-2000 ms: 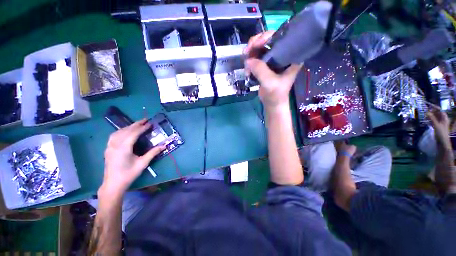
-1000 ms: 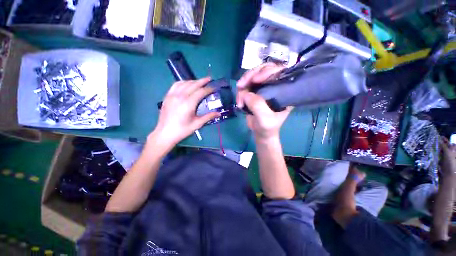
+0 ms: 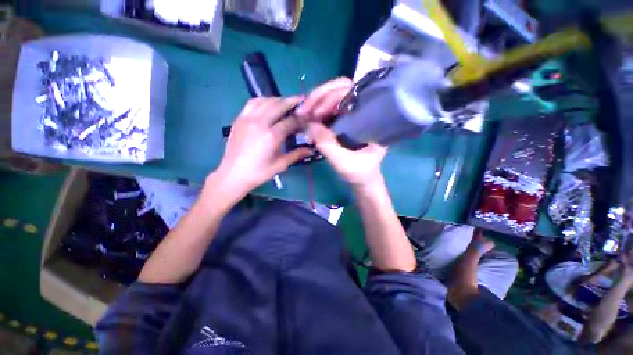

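Observation:
The black device housing (image 3: 300,147) lies on the green mat, mostly hidden under my hands. Its black handle (image 3: 258,75) sticks out at the upper left and a red lead wire hangs from its lower side. My left hand (image 3: 258,142) grips the housing from the left. My right hand (image 3: 345,142) is closed around the front end of the grey electric screwdriver (image 3: 389,107), which is tilted with its tip end over the housing. The bit and any screw are hidden by my fingers.
A white tray (image 3: 158,104) of silvery metal parts stands at left, with an open carton (image 3: 59,267) of black parts below. White boxes and screw feeders are at the top. A yellow hanger (image 3: 451,35) is behind the screwdriver. A black tray (image 3: 548,149) with red coils and another person are at right.
My right hand has brought the screwdriver from over the feeders left and down onto the housing, beside my left hand. The view has shifted. My left hand still holds the housing.

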